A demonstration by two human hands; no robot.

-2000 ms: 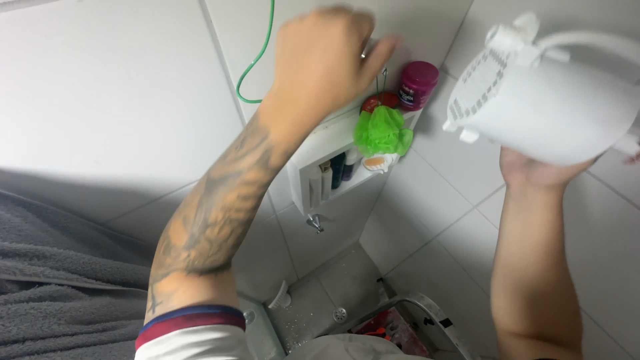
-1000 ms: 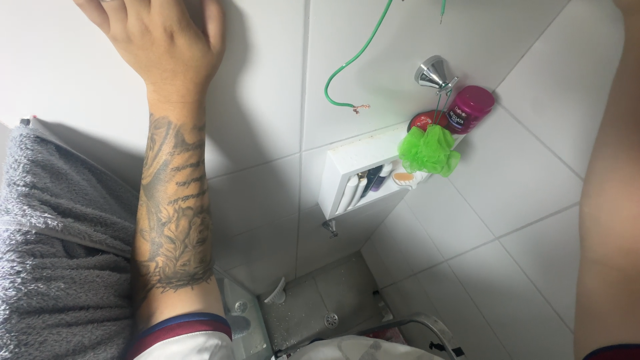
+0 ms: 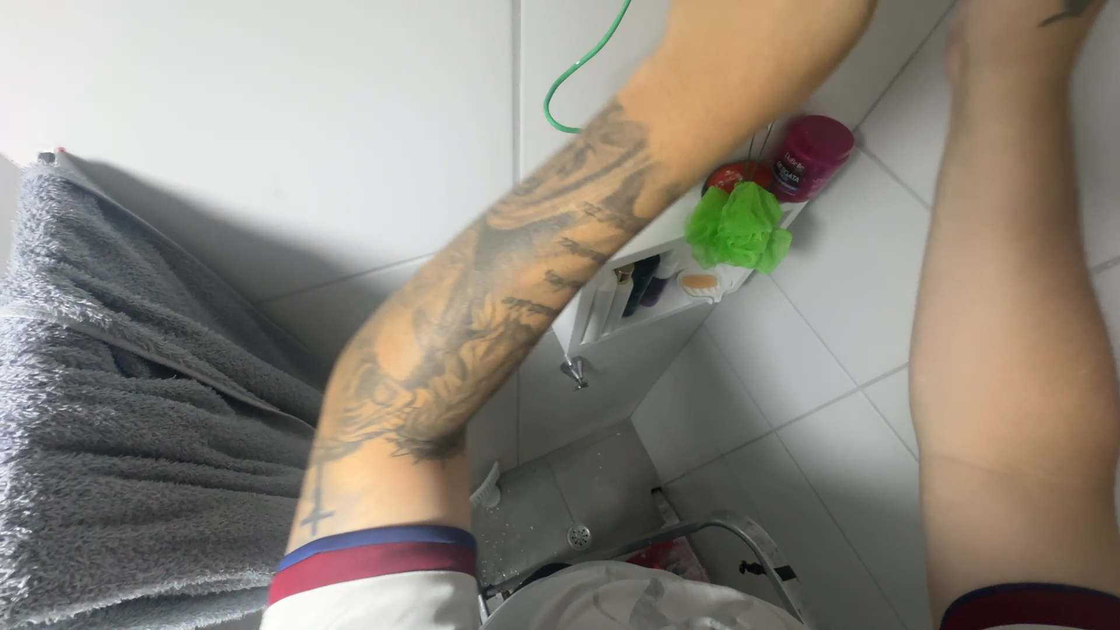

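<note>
Both my forearms reach up past the top edge of the view, and neither hand shows, so what they hold is hidden. The left forearm crosses the middle, in front of the tiled wall and part of a green wire (image 3: 569,74). Beneath that forearm a white wall shelf (image 3: 665,311) carries a magenta jar (image 3: 814,157), a red round item (image 3: 735,178) and several bottles or tubes. A green mesh bath sponge (image 3: 739,227) hangs at its front, near an orange and white brush or soap dish (image 3: 700,285). The right forearm rises along the right edge.
A grey towel (image 3: 157,420) hangs at the left. Under the shelf is a small chrome valve (image 3: 574,372). Far below lie the grey floor with a round drain (image 3: 579,536) and a curved metal frame (image 3: 744,534), probably a ladder's.
The white shower head in my right hand two seconds ago is out of view. My left hand, spread against the wall one second ago, has moved right and up out of view.
</note>
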